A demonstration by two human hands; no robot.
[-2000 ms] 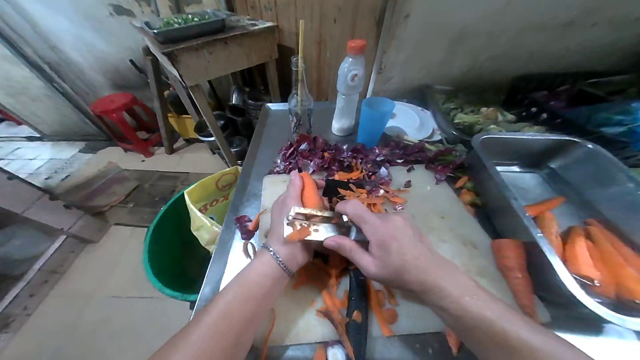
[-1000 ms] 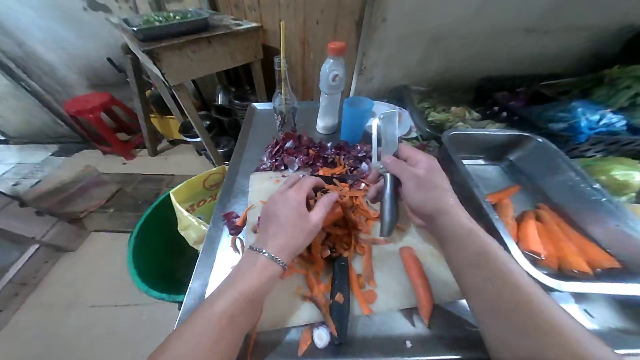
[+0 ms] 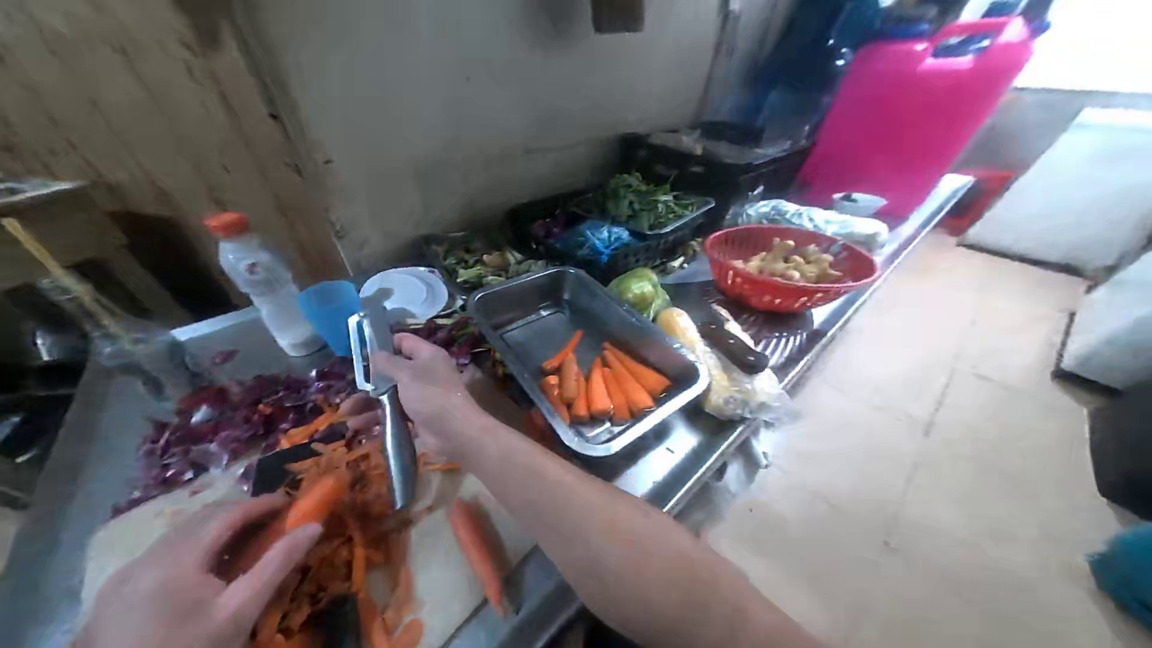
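My left hand (image 3: 211,567) is closed around a carrot (image 3: 317,504) at the lower left, over a heap of carrot peelings (image 3: 360,549) on a pale cutting board (image 3: 441,576). In my right hand (image 3: 423,387) is a metal vegetable peeler (image 3: 364,351), its head pointing up. A metal handle (image 3: 399,445) hangs below the same hand. Another carrot (image 3: 477,553) lies on the board's right side. Chopped red cabbage (image 3: 216,432) is spread behind the peelings. Several peeled carrots (image 3: 612,387) sit in a steel tray (image 3: 688,378) right of my right hand.
Behind stand a bottle with an orange cap (image 3: 261,288), a blue cup (image 3: 331,310) and white plates (image 3: 405,292). Along the counter are a green vegetable (image 3: 640,292), bagged produce (image 3: 706,360), a red basket (image 3: 765,292) of ginger-like roots and a pink container (image 3: 909,117).
The view has swung to the right. A second ago my left hand was on the peelings with no carrot visible in it; now a carrot shows there. The peeler remains in my right hand.
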